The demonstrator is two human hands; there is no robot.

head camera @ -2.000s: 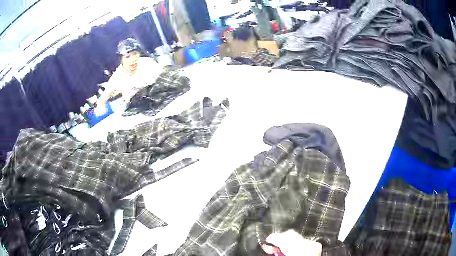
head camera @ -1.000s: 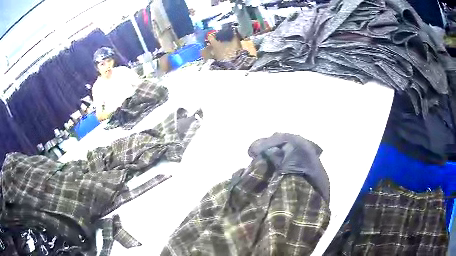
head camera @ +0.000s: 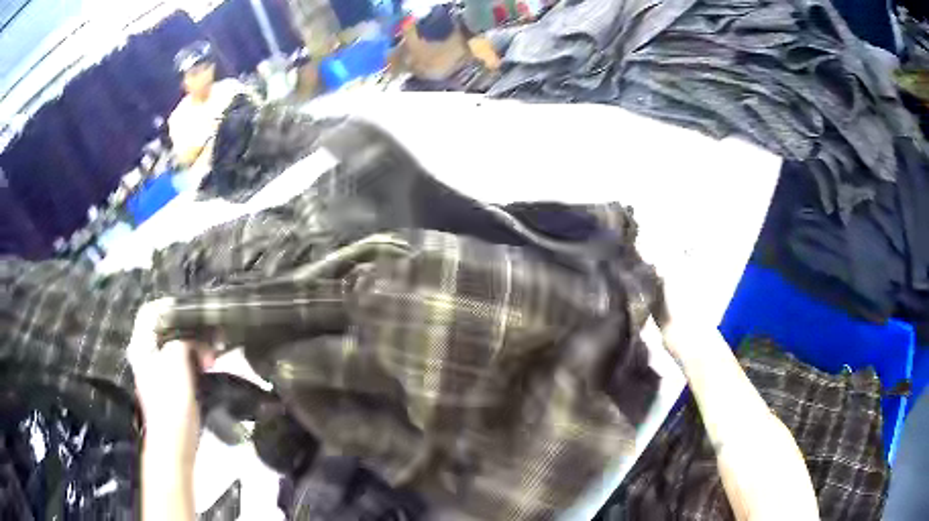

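A plaid garment (head camera: 438, 336), dark olive-brown with cream lines, is spread and lifted between my hands above the white table, blurred by motion. Its dark lining (head camera: 377, 183) shows along the far side. My left hand (head camera: 168, 341) is closed on a folded edge of the garment at the left. My right hand (head camera: 667, 315) is at the garment's right side; its fingers are mostly hidden by the cloth and blurred, and they seem to hold it. No snips can be made out.
A plaid pile (head camera: 61, 315) and a dark heap with white loops (head camera: 61, 448) lie left. Grey pieces (head camera: 703, 71) are stacked far right on the white table (head camera: 713, 173). A plaid piece (head camera: 815, 427) hangs by the blue bin (head camera: 815, 315). A person (head camera: 199, 107) sits far left.
Both hands now show on the garment. It has been raised and opened out to the left, with more dark lining showing. The view has shifted slightly.
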